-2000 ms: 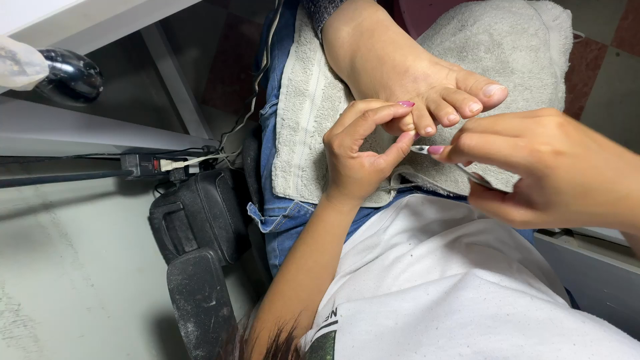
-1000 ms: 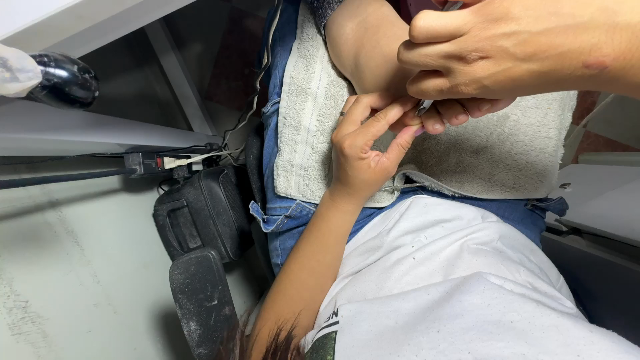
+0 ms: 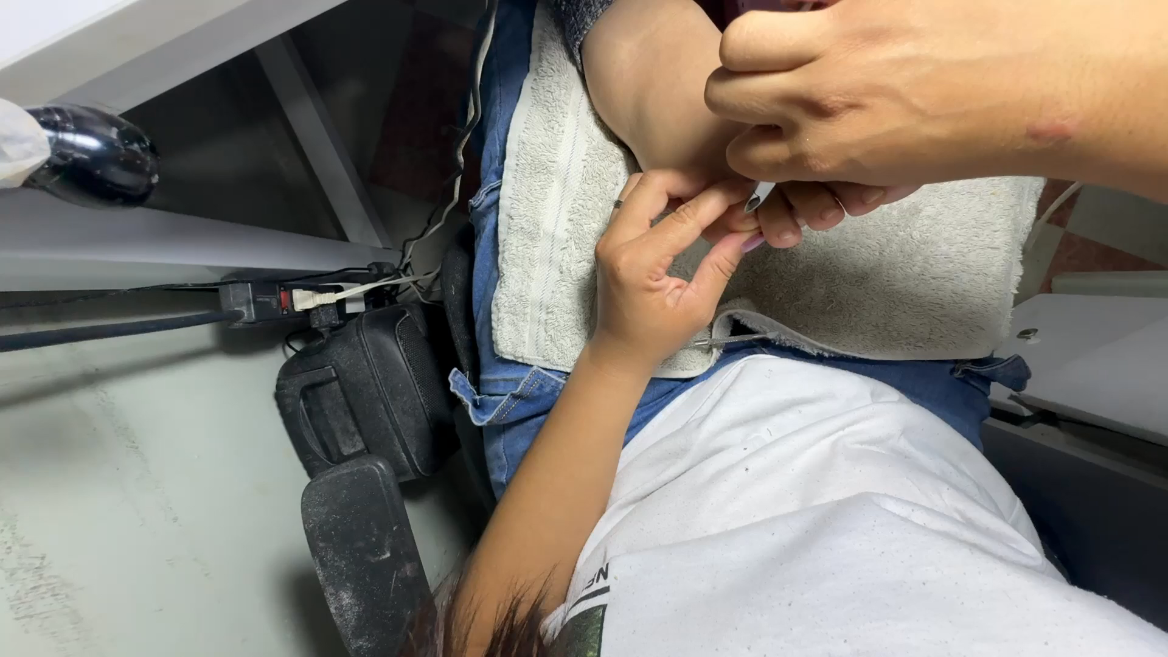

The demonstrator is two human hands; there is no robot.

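Observation:
Another person's bare foot rests on a grey terry towel spread over my lap. My left hand pinches a small toe at the foot's outer edge between thumb and fingers. Over the foot, my right hand is curled around a slim metal tool, whose hollow-looking silver tip points down at that toe. The tool's kind cannot be told, since my fingers cover most of it. Several toes show below my right hand; the rest of the forefoot is hidden.
Left of my lap are a black padded bag or case, a dusty black armrest and a power strip with cords. A white table frame and a glossy black rounded object are at upper left. A white surface stands at right.
My right hand has moved from beside the toes, at the right, to above the foot, and the tool now points down. My left hand stays at the small toe.

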